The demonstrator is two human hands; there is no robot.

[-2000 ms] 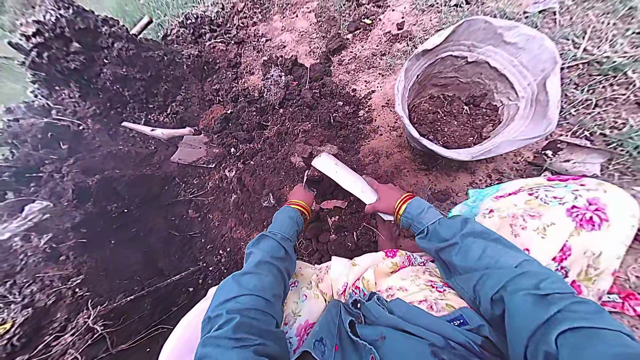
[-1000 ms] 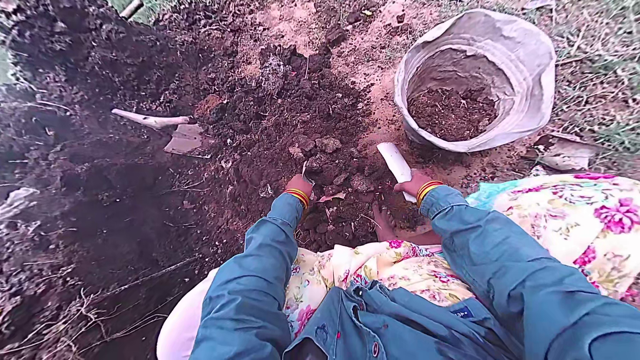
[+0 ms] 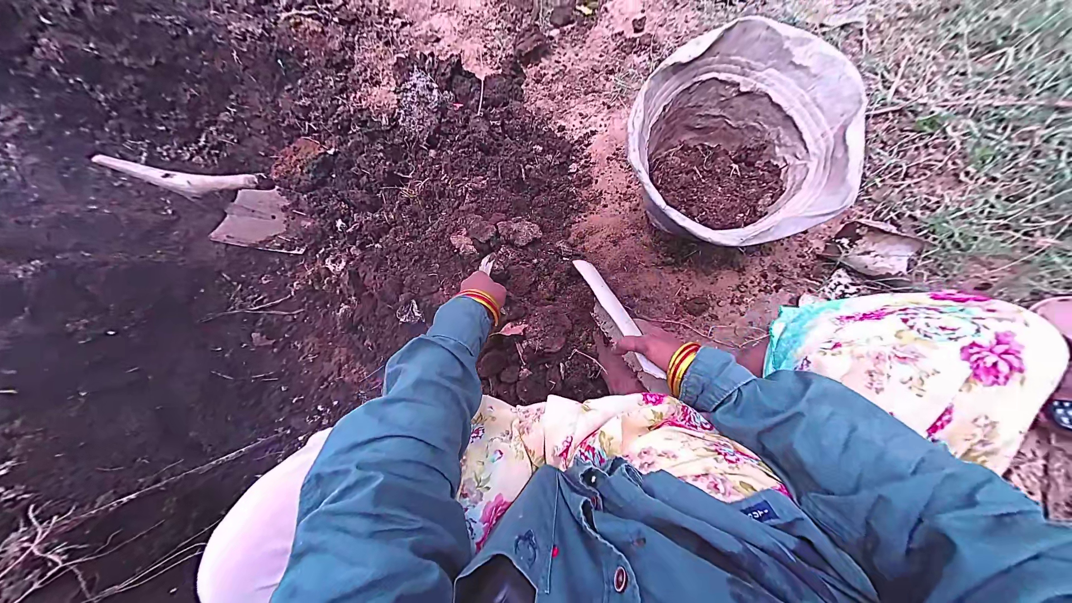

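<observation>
My right hand is closed around a long pale strip, flat or curved, whose material I cannot tell; it slants up and left over the soil. My left hand is at the loose dark soil, with a small pale bit at its fingertips that is too small to name. Its fingers are mostly hidden from above. Lumps of soil lie just beyond the left hand. A bare foot rests beside the strip, partly covered by the floral cloth.
A whitish fabric-like container with dark soil inside stands at upper right. At left, a hoe-like tool with a wooden handle and metal blade lies on the soil. A dirty scrap lies below the container; dry roots spread at lower left.
The pale strip, held across between the hands two seconds ago, is now off to the right in my right hand. My left hand has moved slightly up over the soil.
</observation>
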